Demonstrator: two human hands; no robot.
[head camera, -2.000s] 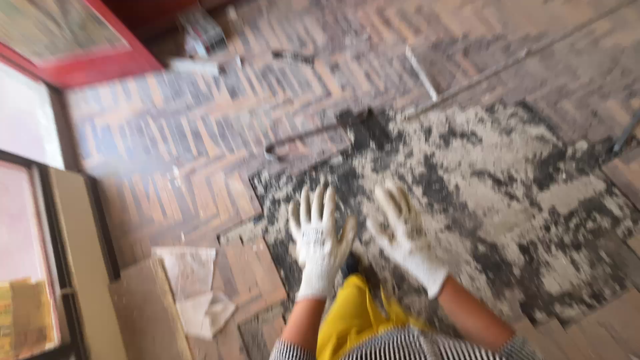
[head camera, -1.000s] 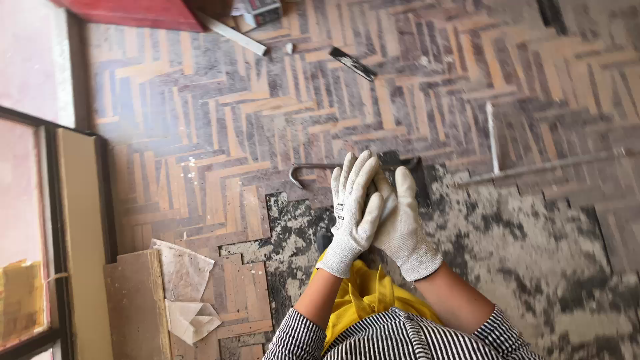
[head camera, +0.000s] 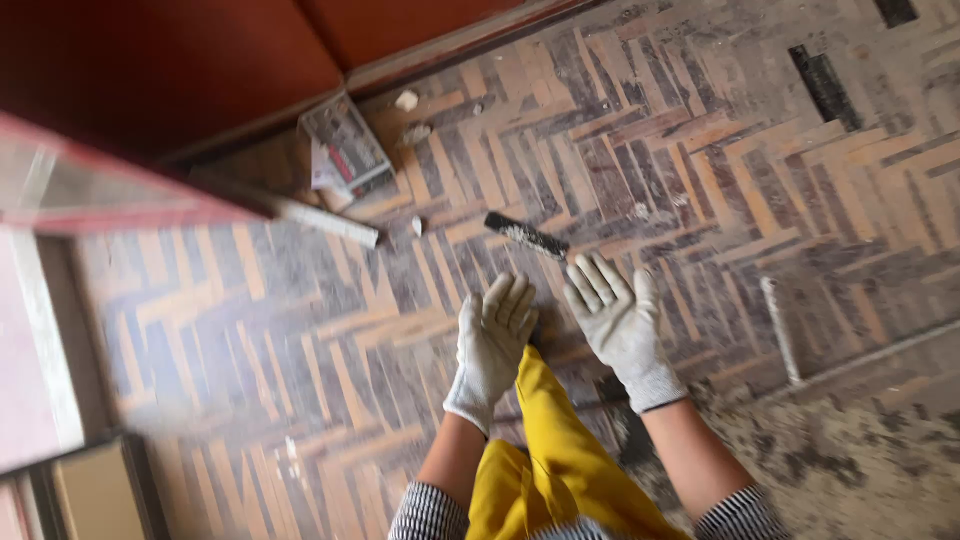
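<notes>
My left hand (head camera: 491, 341), in a white knitted work glove, is raised palm up over the herringbone parquet floor (head camera: 360, 322), with nothing in it. Apart from it, my right hand (head camera: 619, 330) wears a matching glove; its palm also faces up, fingers spread and empty. Just beyond my fingertips lies a loose dark parquet strip (head camera: 527, 235) with pale crust on it. Yellow trousers (head camera: 562, 457) show below and between my wrists.
A printed box (head camera: 351, 146) and a pale strip (head camera: 334, 223) lie near the red panel (head camera: 420, 30). Dark loose pieces (head camera: 826, 86) are at upper right. A whitish bar (head camera: 781, 330) lies right, beside the stripped floor patch (head camera: 840, 465). A window frame stands left.
My hands, pressed together one second ago, have come apart and now show their palms. The view has shifted toward the red panel and the box.
</notes>
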